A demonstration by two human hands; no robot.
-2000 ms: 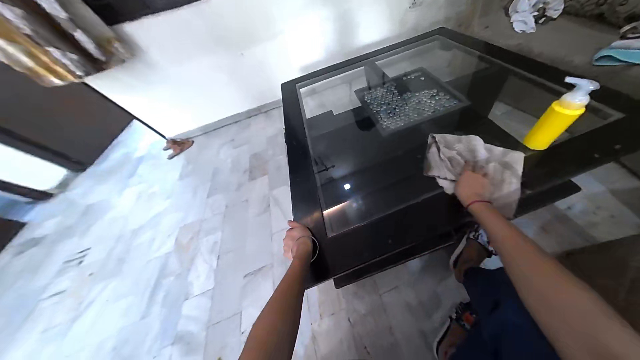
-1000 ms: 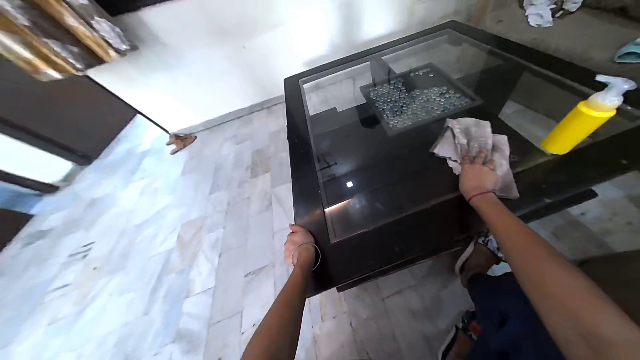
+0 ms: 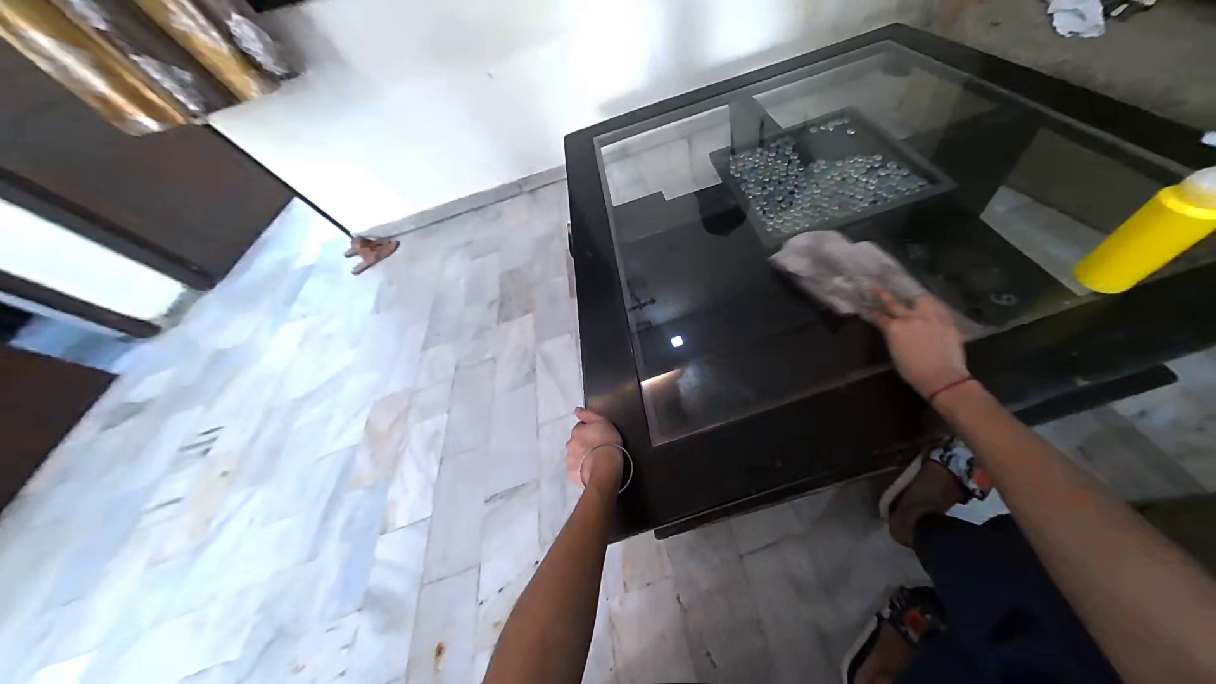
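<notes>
A low table with a black frame [image 3: 760, 426] and a glass top [image 3: 741, 304] stands before me. My right hand [image 3: 920, 340] presses a greyish-white cloth [image 3: 841, 271] on the glass, fingers spread over its near end; the cloth is somewhat blurred. At the table's near left corner, my left hand [image 3: 595, 446] rests on the frame's outer edge, a thin bangle at its wrist; its fingers are partly hidden. A yellow bottle [image 3: 1145, 237] with a white top stands on the table at the right. Under the glass lies a square tray of glass pebbles [image 3: 817, 180].
Marble floor [image 3: 380, 475] extends at the left, with a mop-like thing [image 3: 370, 253] by the white wall [image 3: 408, 114]. Patterned curtains [image 3: 161, 57] hang at the upper left. My shod feet [image 3: 917, 494] are beside the table's near edge. White fabric [image 3: 1076, 17] lies at the upper right.
My right hand has moved the cloth leftward and farther over the glass, toward the pebble tray. My left hand remains at the table's corner.
</notes>
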